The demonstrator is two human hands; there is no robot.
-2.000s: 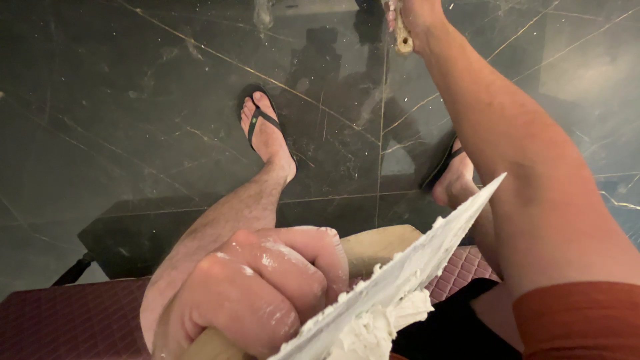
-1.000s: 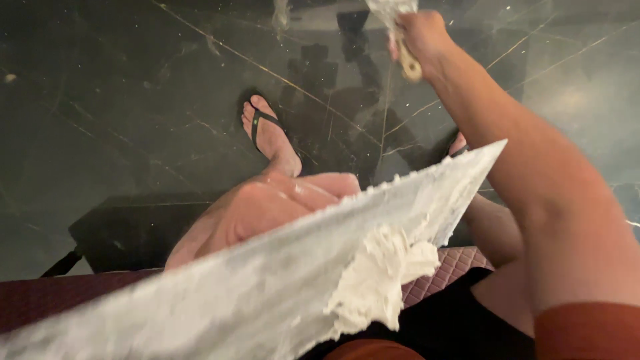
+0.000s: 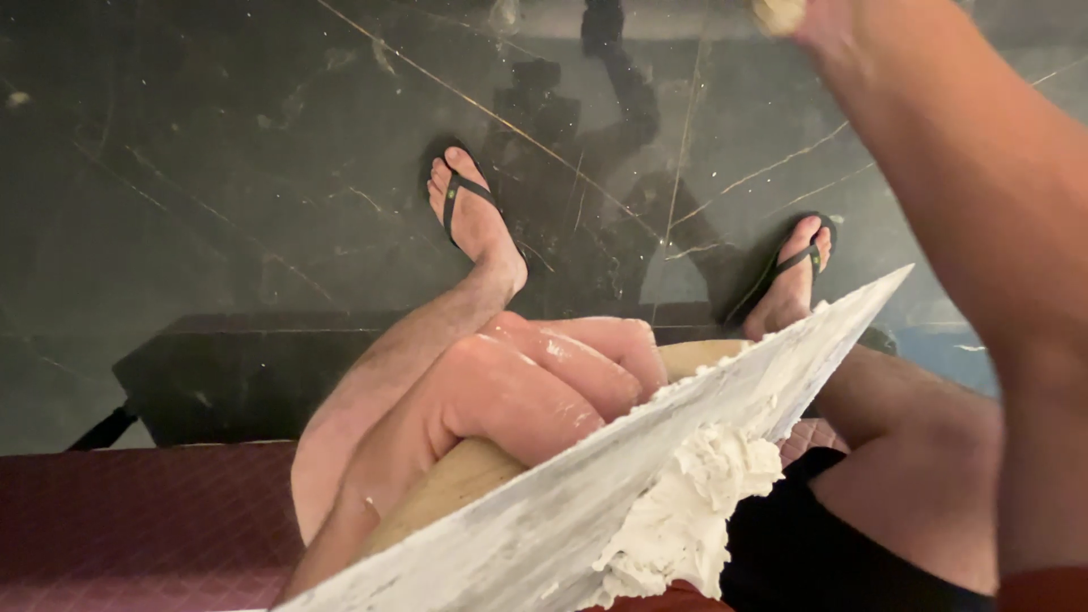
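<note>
My left hand (image 3: 544,374), smeared with white compound, grips the pale wooden handle (image 3: 459,480) of a wide metal plastering blade (image 3: 595,476). The blade lies tilted across the lower part of the view, its pointed corner at the right. A thick lump of off-white plaster-like paste (image 3: 693,510) sits on it. My right hand (image 3: 829,30) is mostly cut off by the top edge, closed around the rounded pale end of a tool handle (image 3: 780,13). The rest of that tool is out of view.
Below are my two feet in black flip-flops (image 3: 463,200) on a dark, glossy, veined tile floor (image 3: 255,170). A maroon quilted seat (image 3: 144,518) runs along the lower left, with a dark box-like shape (image 3: 238,382) beyond it. My bare knees flank the blade.
My right hand has moved up, nearly out of view; a second ago its scraper with white paste showed. The broad blade has tilted between frames, and more of my left hand shows than a second ago.
</note>
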